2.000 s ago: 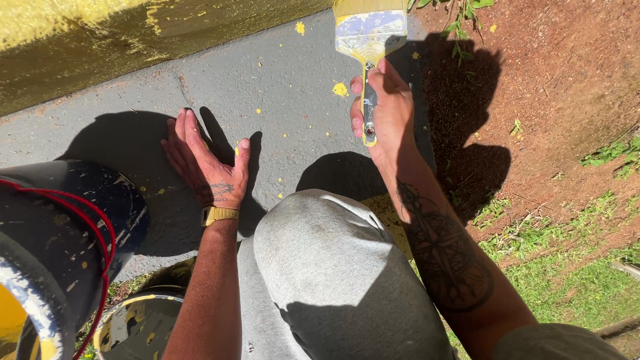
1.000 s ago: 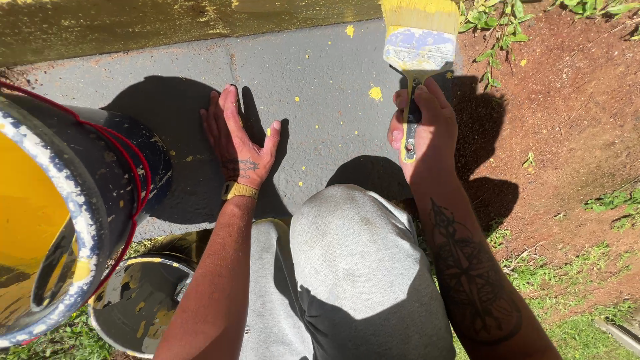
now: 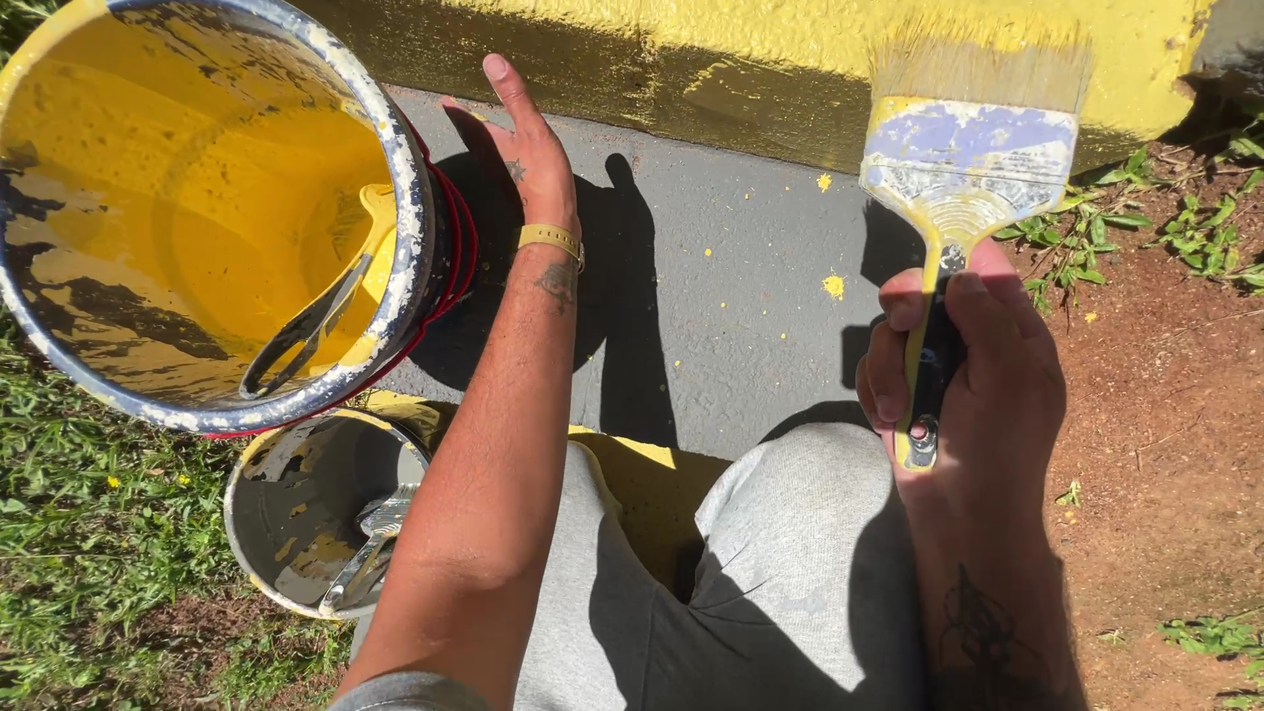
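My right hand point(image 3: 968, 365) grips the dark handle of a wide paintbrush point(image 3: 963, 148), its bristles pointing up and tinged yellow, its ferrule smeared with white and lilac paint. Behind the bristles, in the picture, lies a kerb-like block point(image 3: 731, 89) with wet yellow paint on top and a darker, shaded side. My left hand point(image 3: 538, 158) is held with the thumb raised, holding nothing visible, beside a large bucket point(image 3: 405, 197). Yellow paint point(image 3: 227, 217) coats that bucket's inside, where a second paint-covered brush or tool point(image 3: 326, 316) leans against the wall.
A smaller bucket point(image 3: 237, 494) at the lower left holds another brush point(image 3: 380, 533). Grey painted concrete point(image 3: 731, 346) with yellow drips lies between my hands. Grass point(image 3: 89, 504) borders the buckets; reddish soil point(image 3: 1155, 425) with weeds point(image 3: 1086, 232) lies on the right.
My view has shifted, with the large bucket and yellow block now showing more fully. The brush stays in my right hand. My left hand now appears right beside the large bucket's rim.
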